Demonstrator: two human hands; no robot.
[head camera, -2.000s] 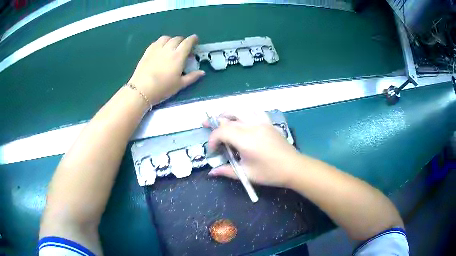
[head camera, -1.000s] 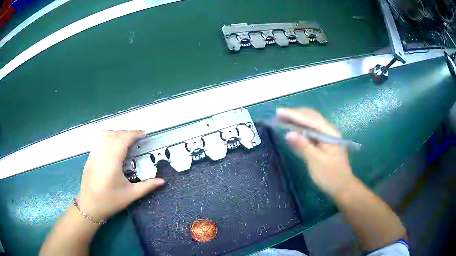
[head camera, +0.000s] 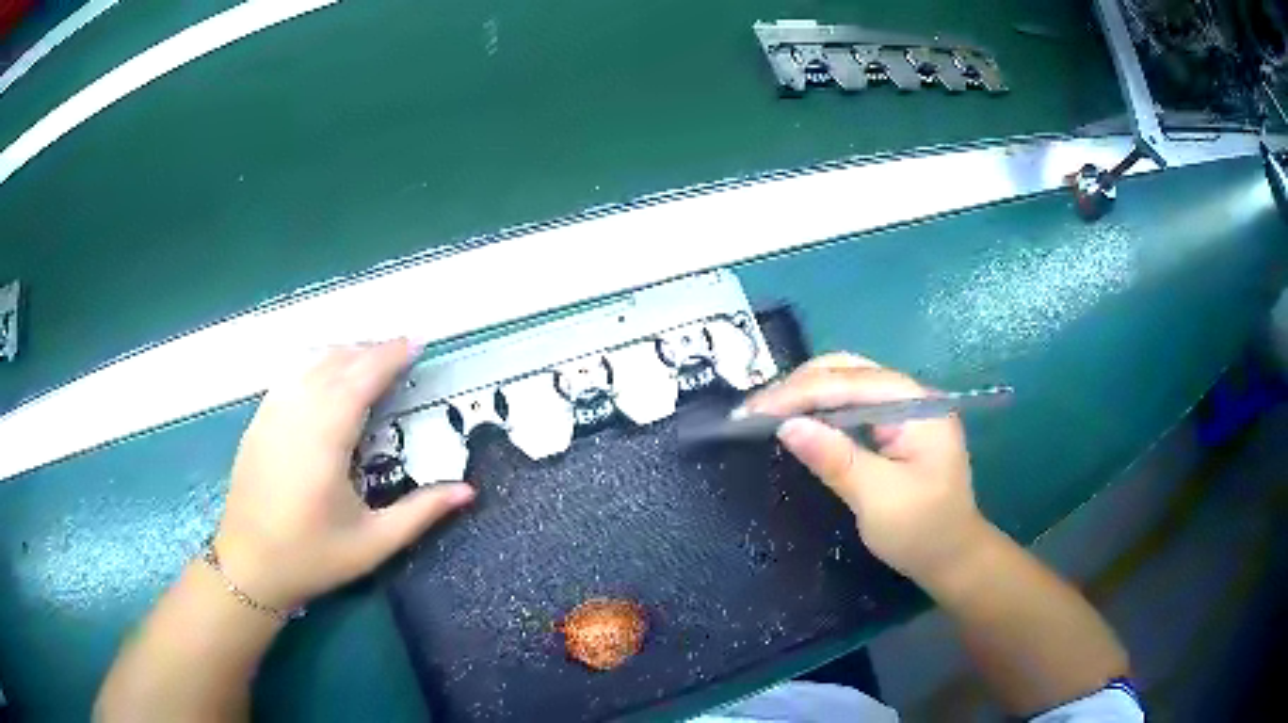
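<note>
A silver-grey fixture strip (head camera: 530, 370) with a scalloped front lies along the back edge of a black work mat (head camera: 537, 565). Small dark and silver workpieces (head camera: 591, 384) sit in its nests. My left hand (head camera: 318, 473) grips the strip's left end, thumb in front and fingers behind. My right hand (head camera: 890, 459) holds grey tweezers (head camera: 918, 408) like a pen, right of the strip's right end; their tip is blurred over the mat. A round heap of copper-coloured tiny parts (head camera: 605, 633) lies on the mat's front part, with pale specks around.
A dark-green conveyor belt (head camera: 466, 156) runs behind a white metal rail (head camera: 565, 254). Another fixture strip (head camera: 879, 62) lies on it at upper right, and part of one (head camera: 9, 321) shows at the left edge. A small post with a metal knob (head camera: 1092, 189) stands at right.
My left hand has moved from the belt's fixture strip to the one on the mat. That belt strip has shifted right. My right hand has left the near strip and moved right with the tweezers.
</note>
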